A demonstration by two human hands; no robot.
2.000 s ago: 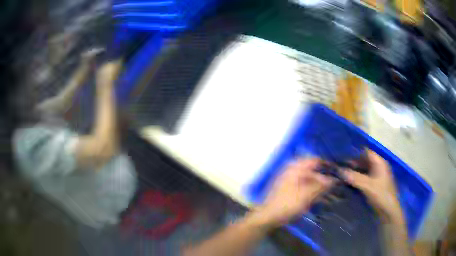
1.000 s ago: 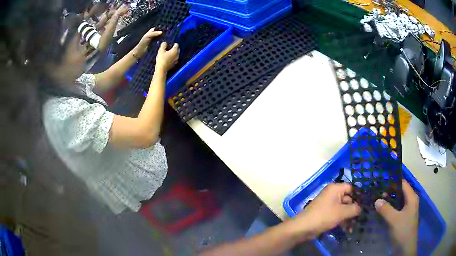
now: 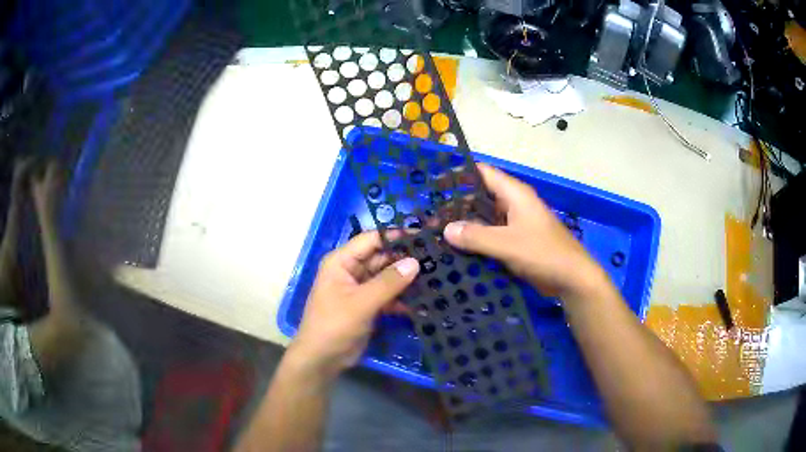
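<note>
A long black perforated sheet (image 3: 482, 322) slants across a blue bin (image 3: 650, 265), its far part reaching past the bin's back edge toward the green mat. My left hand (image 3: 349, 296) holds the sheet's left edge, thumb on top. My right hand (image 3: 521, 234) holds its right edge, thumb on top and fingers beneath. The thumbs are close together near the sheet's middle. White table and orange tape show through the far holes, blue bin through the nearer ones. Small black rings (image 3: 618, 259) lie in the bin. Whether rings sit in the sheet's near holes is hard to tell.
Black perforated sheets (image 3: 190, 115) lie on the bench at left, near blurred blue bins (image 3: 97, 44). A person's arm (image 3: 53, 238) shows at far left above a red stool (image 3: 199, 406). Motor-like units (image 3: 636, 40), white paper (image 3: 537, 101) and a black pen-like object (image 3: 724, 309) lie beyond.
The view has turned right, so the bin and my hands appear nearer the middle. Both hands still hold the sheet, which now slants the other way across the picture. The other person is now at the left edge.
</note>
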